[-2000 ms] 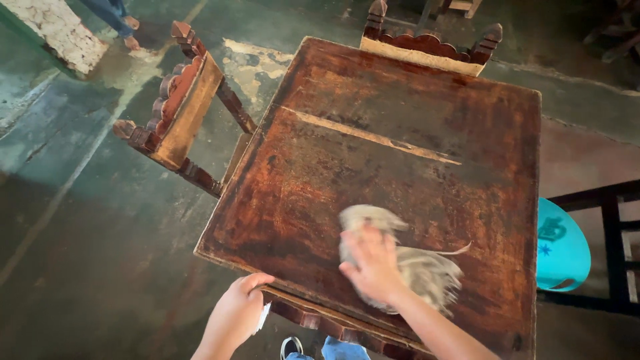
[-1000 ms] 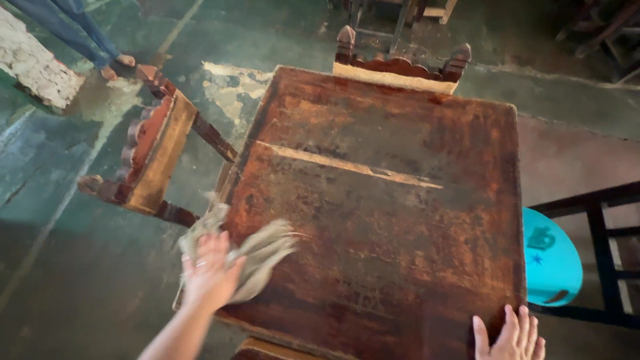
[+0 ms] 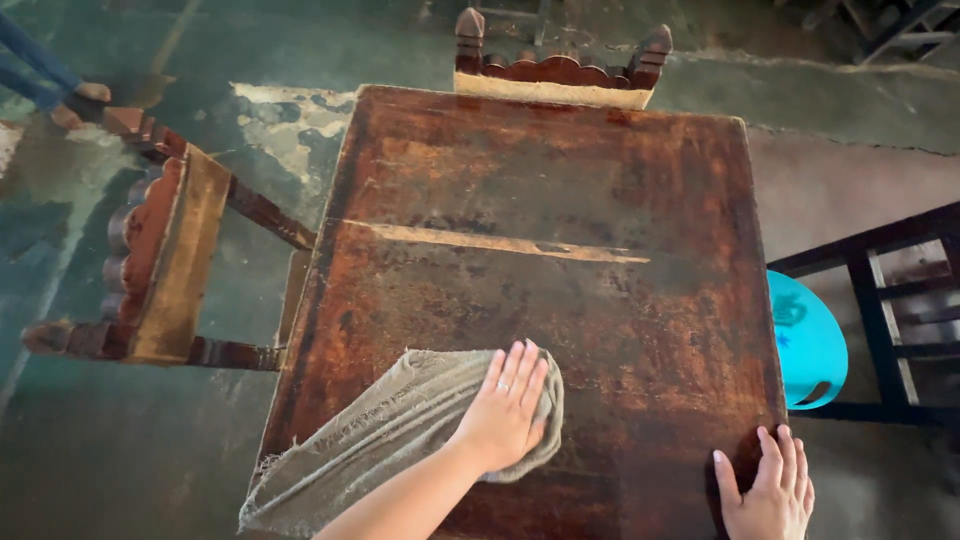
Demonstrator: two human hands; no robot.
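Note:
My left hand (image 3: 504, 416), with a ring on one finger, presses palm down on a grey-brown frayed cloth (image 3: 390, 427). Part of the cloth is bunched under the palm, and the rest trails to the table's near left corner. Beneath it is a worn dark-red wooden table (image 3: 525, 315) with scuffed varnish and a long pale strip (image 3: 495, 244) across its top. At the table's right edge, near the bottom of the view, my right hand (image 3: 772, 487) rests with its fingers spread and no object in it.
One carved wooden chair (image 3: 169, 262) stands left of the table, another (image 3: 559, 86) beyond its far edge. To the right are a turquoise plastic object (image 3: 810, 345) with a handle slot and a dark wooden frame (image 3: 892, 330). A person's feet (image 3: 79, 105) show at upper left.
The cloth, under my right hand two seconds ago, is now under my left, which has moved right from the table's left edge. My right hand stays at the right edge since one second ago.

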